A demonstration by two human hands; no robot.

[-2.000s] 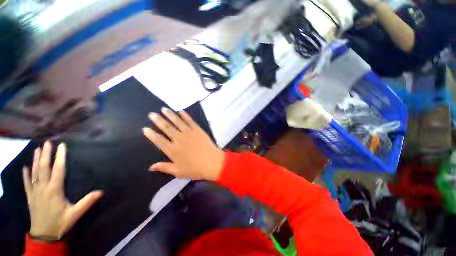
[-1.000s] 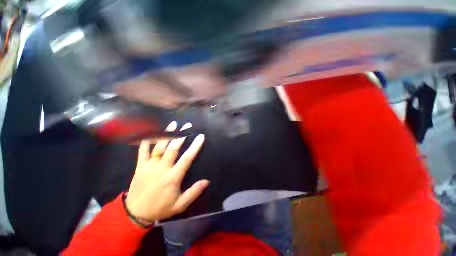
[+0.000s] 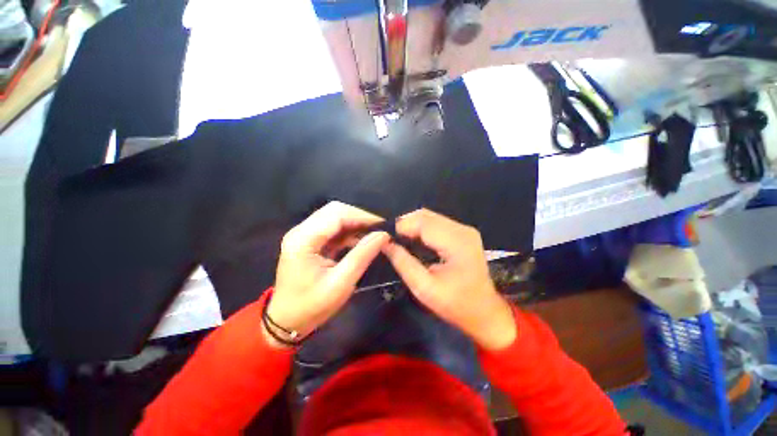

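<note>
A black cut panel (image 3: 281, 170) lies flat across the white machine table and under the presser foot (image 3: 385, 109) of the sewing machine. My left hand (image 3: 328, 264) and my right hand (image 3: 447, 268) meet at the panel's near edge, below the needle area. Their thumbs and fingertips pinch a small black piece (image 3: 390, 228) between them. I cannot tell whether it is a separate strip or the panel's edge. The fingers hide most of it.
The machine head with "JACK" lettering (image 3: 554, 36) spans the top. Black-handled shears (image 3: 579, 119) lie right of the needle. Black offcuts (image 3: 670, 153) hang at the table's right edge. A blue crate (image 3: 682, 349) stands below right. More black cloth (image 3: 128, 68) lies at left.
My view has shifted and sharpened. My left hand has left its flat position on the cloth, and my right hand has come back from beyond the machine head. Both now pinch at the near edge.
</note>
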